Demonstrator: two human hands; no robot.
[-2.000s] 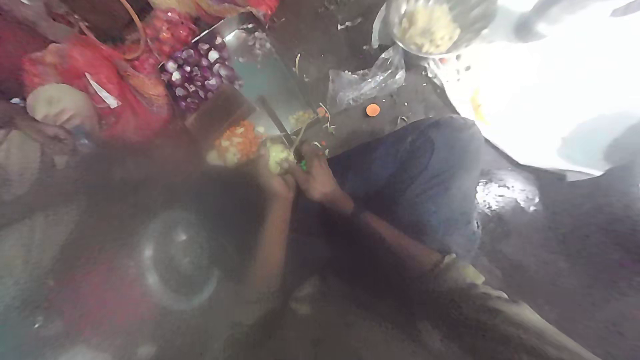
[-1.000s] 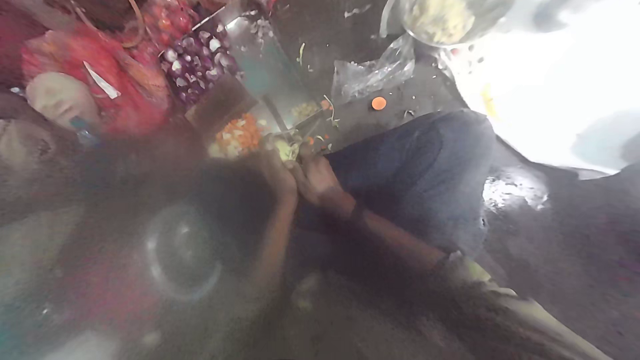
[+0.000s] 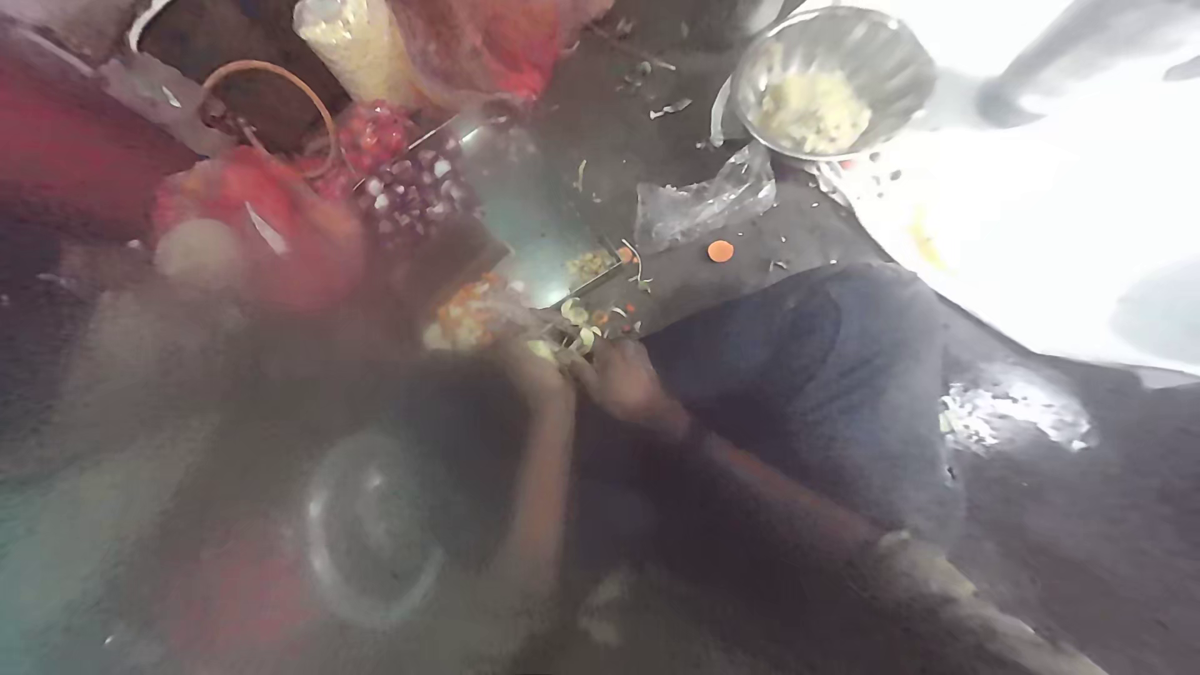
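My left hand (image 3: 530, 361) is curled around a pale, light-green vegetable piece (image 3: 542, 350), whose kind I cannot tell. My right hand (image 3: 623, 375) is closed close beside it, its fingertips near that piece; blur hides what it grips. Pale peelings (image 3: 583, 328) lie just beyond both hands. Chopped orange and pale vegetables (image 3: 464, 314) sit to the left of my left hand. Past them is a shiny metal tray (image 3: 530, 202) with purple-and-white onion pieces (image 3: 417, 192) at its far left and small yellowish bits at its near right corner.
A metal bowl (image 3: 834, 84) of pale chopped food stands at the upper right by a white sheet (image 3: 1050, 244). A clear plastic bag (image 3: 708, 202) and an orange carrot slice (image 3: 720, 250) lie on the floor. Red bags (image 3: 281, 225) are at the left. My bent knee is at the right.
The long dark blade-like thing between my hands earlier is no longer plain to see. Pale peelings show more clearly beyond my hands. The view has shifted.
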